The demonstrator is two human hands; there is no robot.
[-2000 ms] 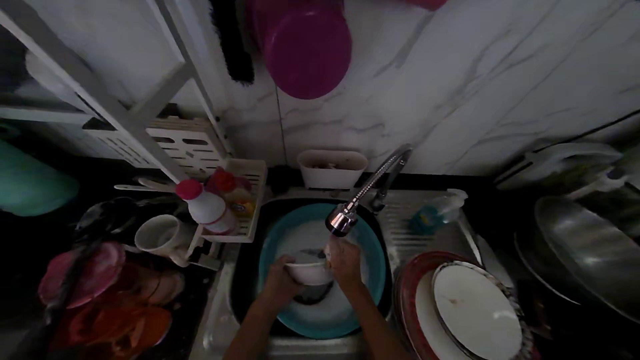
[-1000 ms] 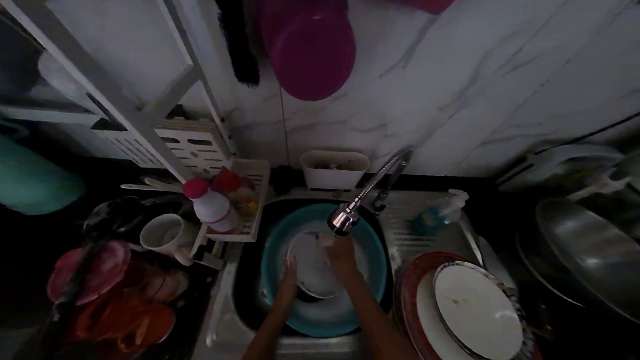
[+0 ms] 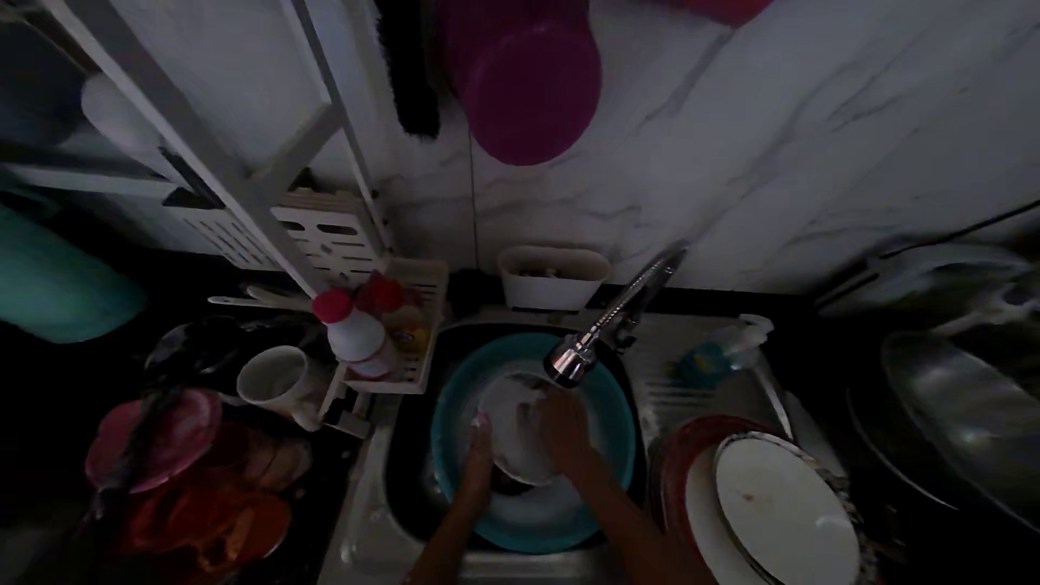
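A teal basin (image 3: 530, 532) of water sits in the sink under a chrome faucet head (image 3: 570, 359). Inside it, a round white dish (image 3: 513, 435) is tilted between both hands. My left hand (image 3: 479, 455) grips the dish's left rim. My right hand (image 3: 561, 426) lies on the dish's right part, fingers over its inner face; whether it holds a sponge is too dark to tell. Stacked plates (image 3: 784, 508) stand right of the basin.
White rack with a red-capped bottle (image 3: 357, 337), mug (image 3: 275, 380) and red and pink dishes (image 3: 158, 435) at left. Soap bottle (image 3: 719, 353) on the drainboard, metal bowl (image 3: 967, 422) far right. Magenta container (image 3: 532, 93) hangs on the wall above a white holder (image 3: 552, 280).
Two seconds ago both hands held a white bowl-like dish more edge-on, higher under the faucet. Now the dish's round face shows, with my right hand over it.
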